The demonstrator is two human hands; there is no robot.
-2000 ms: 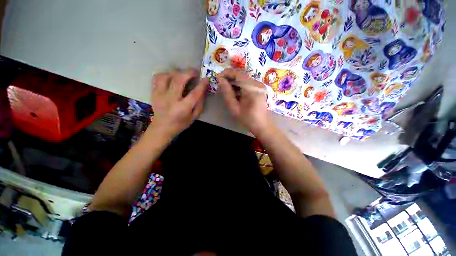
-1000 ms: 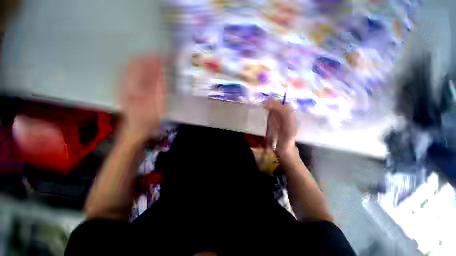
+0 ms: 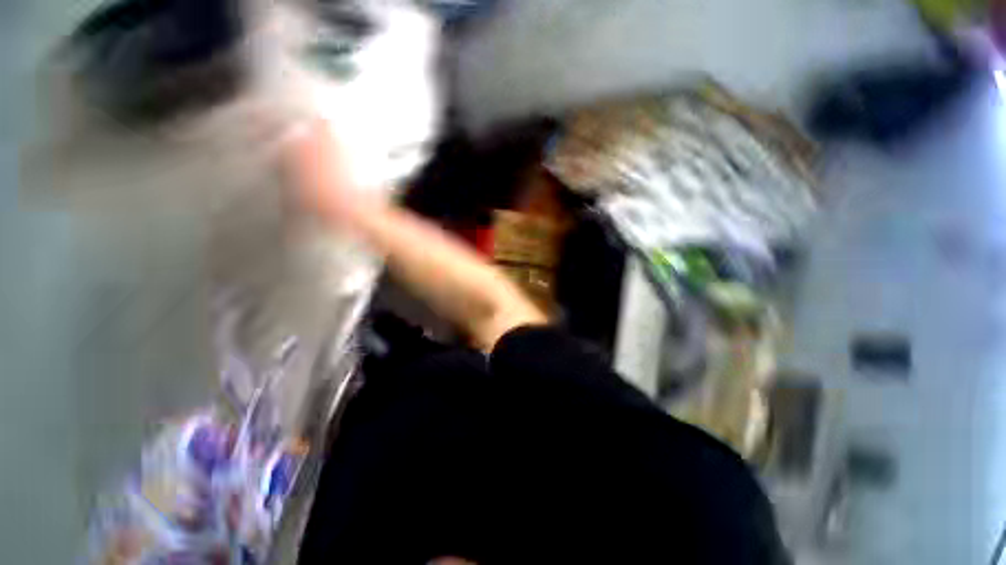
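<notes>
The view is heavily blurred. My right hand (image 3: 318,171) is stretched out to the upper left, over a bright white surface; its fingers are smeared and I cannot tell whether it holds anything. The nesting-doll print cloth (image 3: 199,475) shows at the lower left, bunched or foreshortened by the angle, apart from the hand. A dark shape (image 3: 154,61) lies beyond the hand at the upper left, too blurred to name. My left hand is out of the picture.
A tan box (image 3: 526,254) stands low beside a dark gap, right of my forearm. A heap of black-and-white and brownish cloth (image 3: 706,177) lies at the upper right, with green and pale things below it. A pale floor or wall area fills the right side.
The view has swung round, so the print cloth moved from the upper right to the lower left. My right arm now reaches to the upper left. My left hand has left the picture.
</notes>
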